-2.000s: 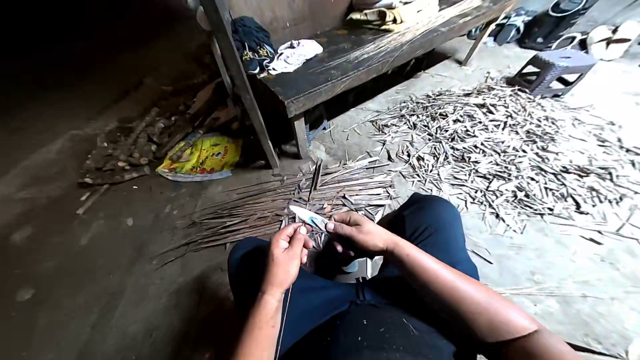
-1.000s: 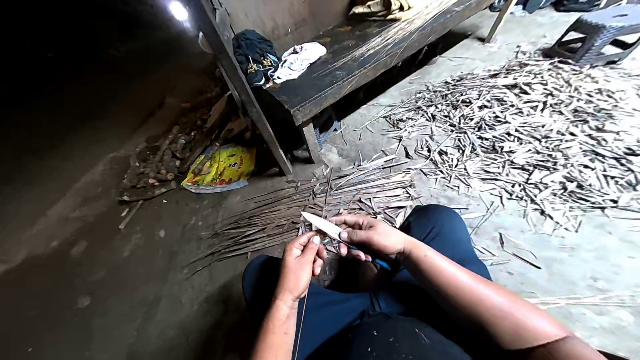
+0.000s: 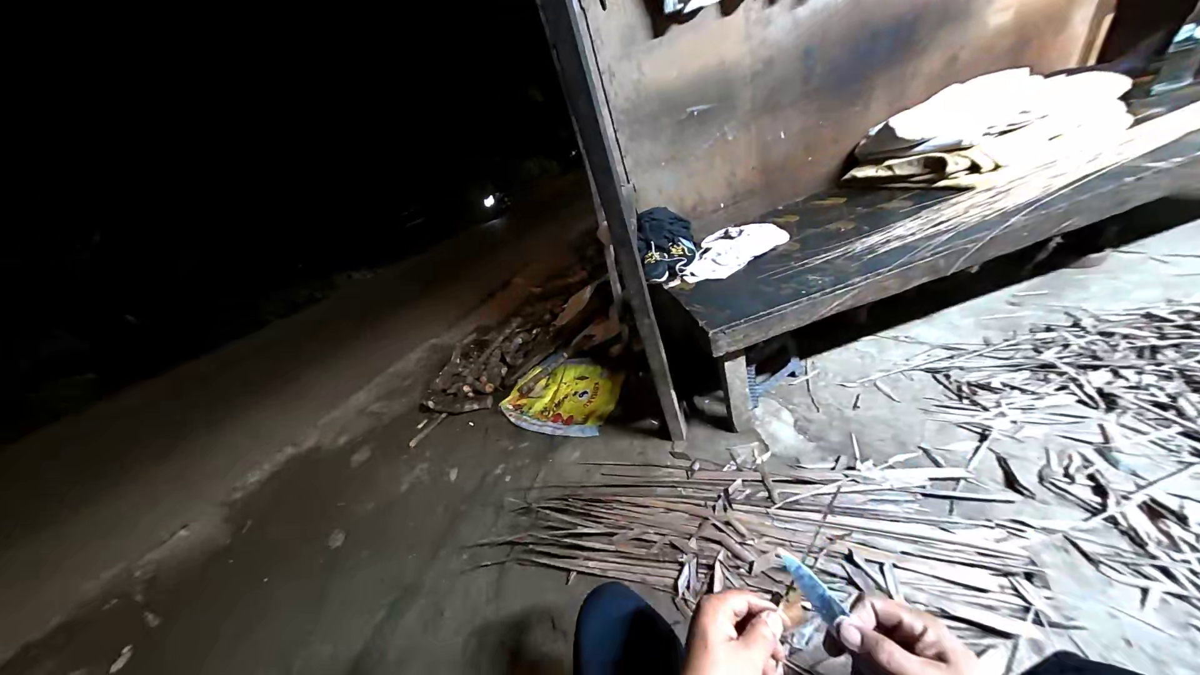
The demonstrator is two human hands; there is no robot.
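Observation:
My right hand (image 3: 900, 637) grips a knife (image 3: 814, 589) near the bottom edge, its blade pointing up and left. Close beside it, my left hand (image 3: 736, 633) has its thumb and fingers pinched together; a small brownish piece shows between the two hands, but whether the fingers hold it is hard to tell. The knife's handle is hidden in my right hand. Just beyond both hands, a layer of long dry leaf strips (image 3: 647, 530) lies on the ground.
A heap of dry strips (image 3: 1106, 403) covers the floor at right. Behind stands a low wooden bench (image 3: 806, 281) with white cloth (image 3: 736, 251), dark cloth (image 3: 666, 239) and thin sticks on it. A post (image 3: 647, 309), a yellow bag (image 3: 567, 396) and firewood (image 3: 483, 370) are left of it.
The view has swung up and left, so the hands sit lower in it. The knife blade stays between the hands. A thin strip that hung below my left hand is no longer in view.

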